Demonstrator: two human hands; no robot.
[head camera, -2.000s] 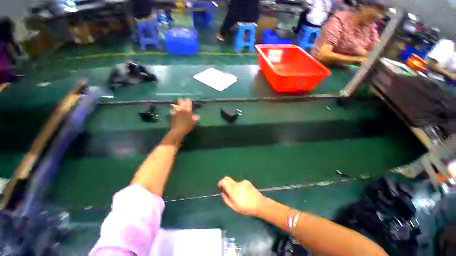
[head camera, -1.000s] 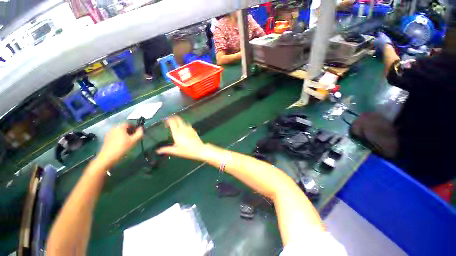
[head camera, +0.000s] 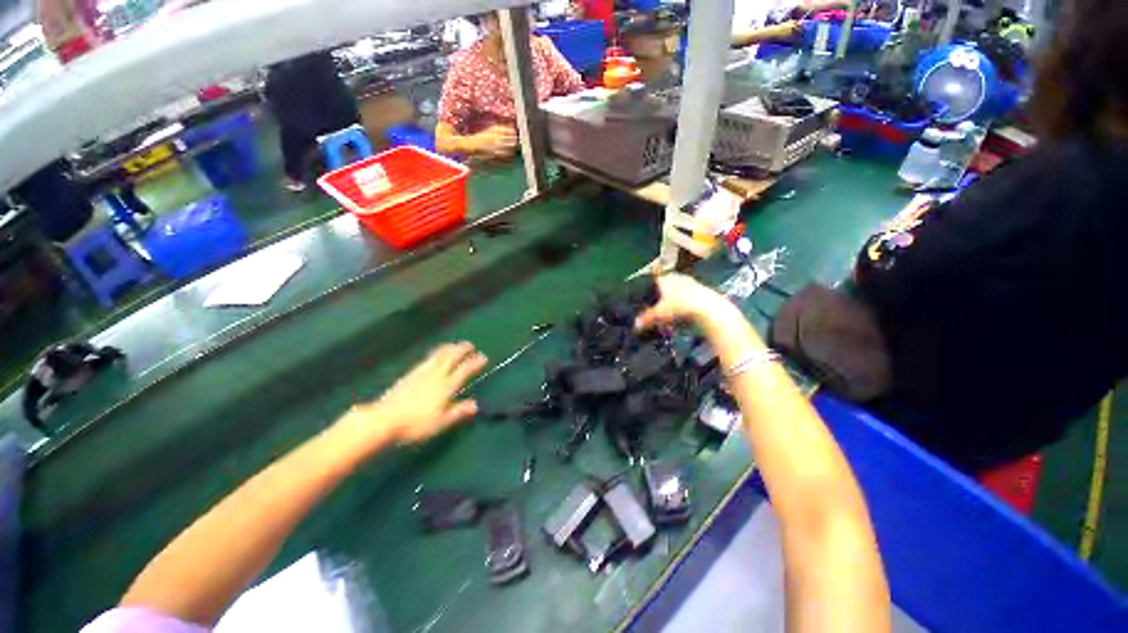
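A loose heap of black power adapters (head camera: 600, 381) with tangled cords lies on the green bench. Several adapters lie apart at its near side, one of them (head camera: 505, 542) upright to the view. My right hand (head camera: 683, 303) is at the far edge of the heap, fingers bent down; whether it grips an adapter is not clear. My left hand (head camera: 433, 393) is spread and empty, just left of the heap, over the bench edge by the belt. White sheets (head camera: 291, 603) with clear bags lie at the lower left, partly behind my left forearm.
The green conveyor belt (head camera: 371, 309) runs beyond the bench edge. A red basket (head camera: 398, 198), a white sheet (head camera: 256, 280) and a black bundle (head camera: 68, 371) lie past it. A metal post (head camera: 700, 124) stands behind the heap. A blue bin (head camera: 940, 495) and a person in black are at right.
The view has swung right. My hands have moved from the belt; the black adapter and cord at my left hand are gone from it. My right hand has reached the heap.
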